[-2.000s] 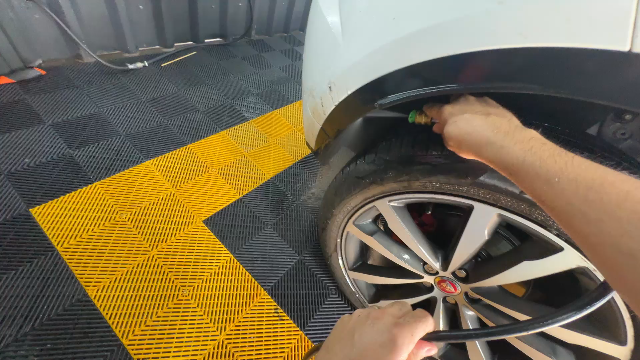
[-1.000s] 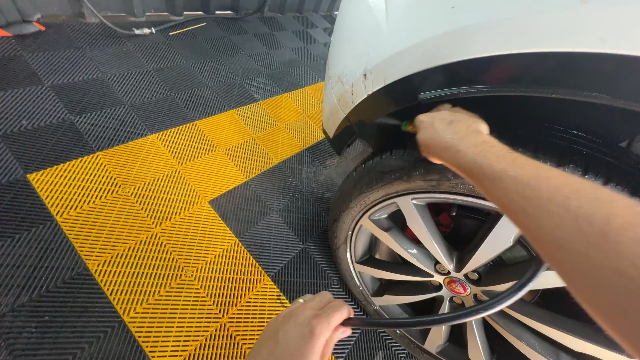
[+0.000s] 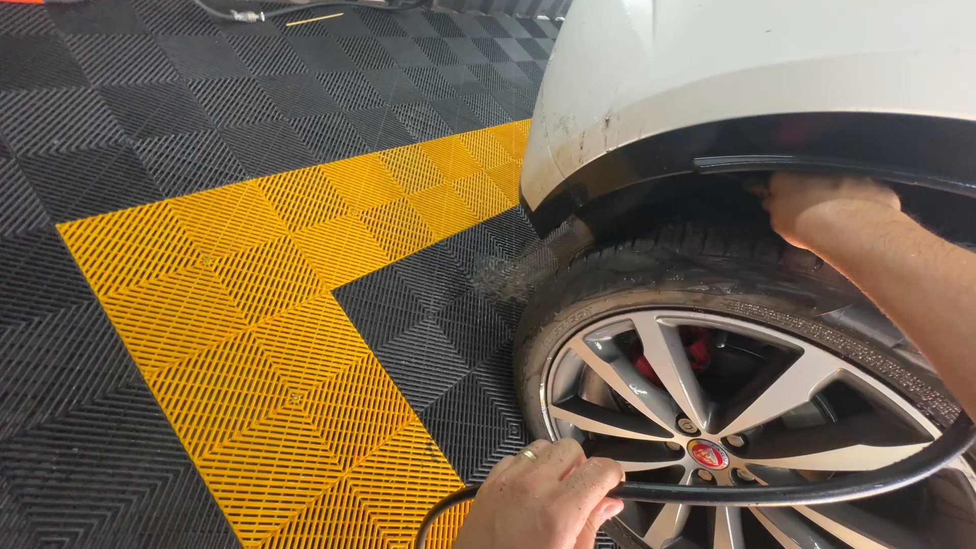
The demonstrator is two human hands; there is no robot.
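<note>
My left hand (image 3: pixel 545 492), with a ring on one finger, is closed around a black rubber hose (image 3: pixel 701 494) that curves across the lower part of the alloy wheel (image 3: pixel 705 454). My right hand (image 3: pixel 827 202) reaches into the wheel arch (image 3: pixel 656 191), above the tire (image 3: pixel 648 293). Its fingers are wrapped around a hose-end nozzle (image 3: pixel 755 185), mostly hidden in shadow, with a little green showing. Water spray shows near the tire's left side, over the floor. A red brake caliper (image 3: pixel 671 352) sits behind the spokes.
The white car body (image 3: pixel 732 69) fills the upper right, with dirt marks near its lower corner. Ribbed black tiles (image 3: pixel 252 145) and yellow tiles (image 3: pixel 244 305) cover the floor. At the top left lie a hose with a metal fitting (image 3: pixel 248 16) and a thin yellow stick (image 3: pixel 314 19).
My right hand has gone deeper under the arch edge, so the nozzle's green part shows less. Spray now shows beside the tire. My left hand keeps hold of the hose.
</note>
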